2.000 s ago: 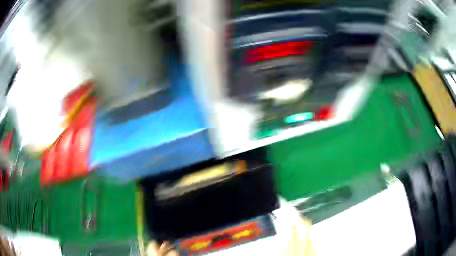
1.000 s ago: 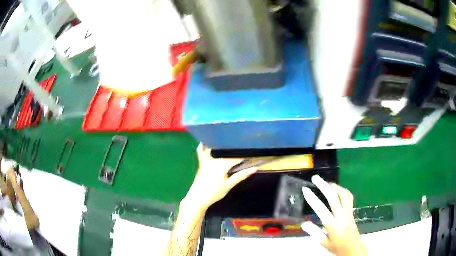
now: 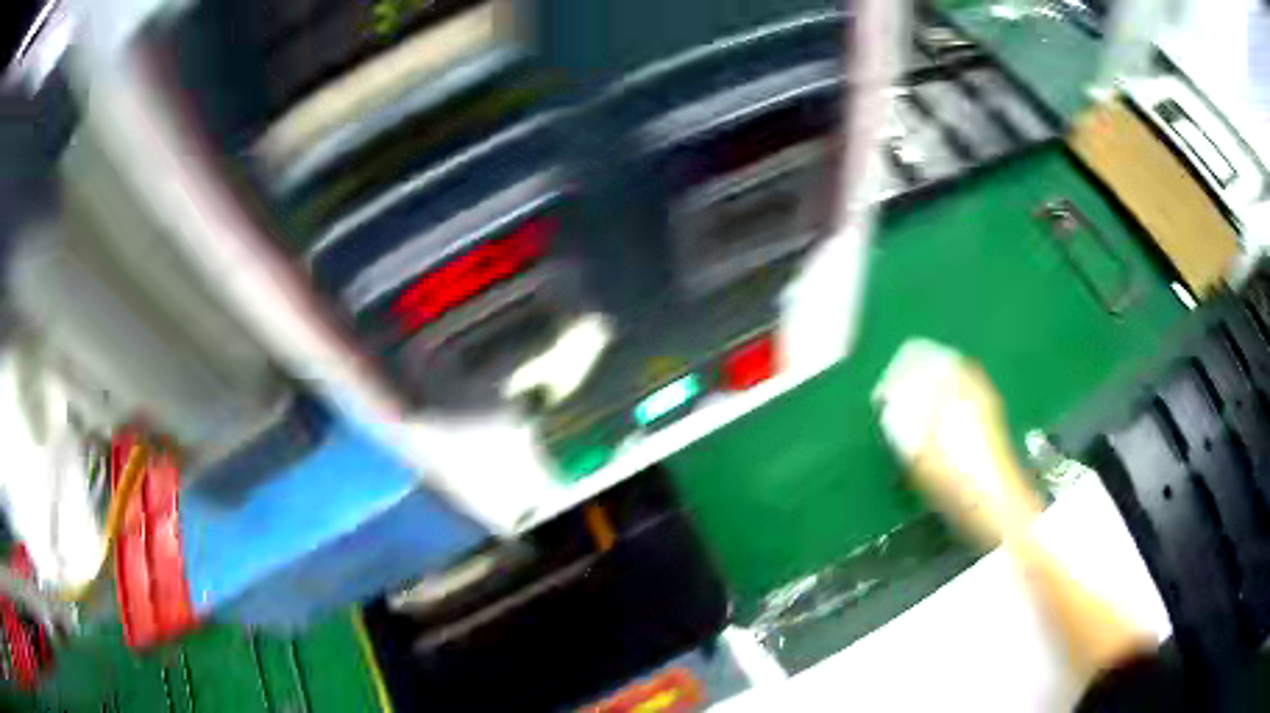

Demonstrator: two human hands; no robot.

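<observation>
My right hand (image 3: 950, 425) is blurred over the green bench, right of the press. Its fingertips look white, and I cannot tell whether it holds anything. My left hand is not in view. The blue press head (image 3: 300, 522) is at the lower left. Below it, the black press bed (image 3: 571, 613) shows a blurred, pale bar-like fixture (image 3: 467, 578). A thin dark phone frame (image 3: 1091, 258) lies on the green bench at the upper right.
The control panel (image 3: 522, 300) with red digits and lit buttons stands above the bed. A black blister tray (image 3: 1198, 488) is at the right edge, with a tan pad (image 3: 1156, 195) behind it. A red tray (image 3: 151, 557) is left of the press. A second tray (image 3: 961, 132) lies farther back.
The view has swung to the right. My left hand has left the picture. My right hand has moved from the press bed to the bench on the right; the dark piece near it no longer shows.
</observation>
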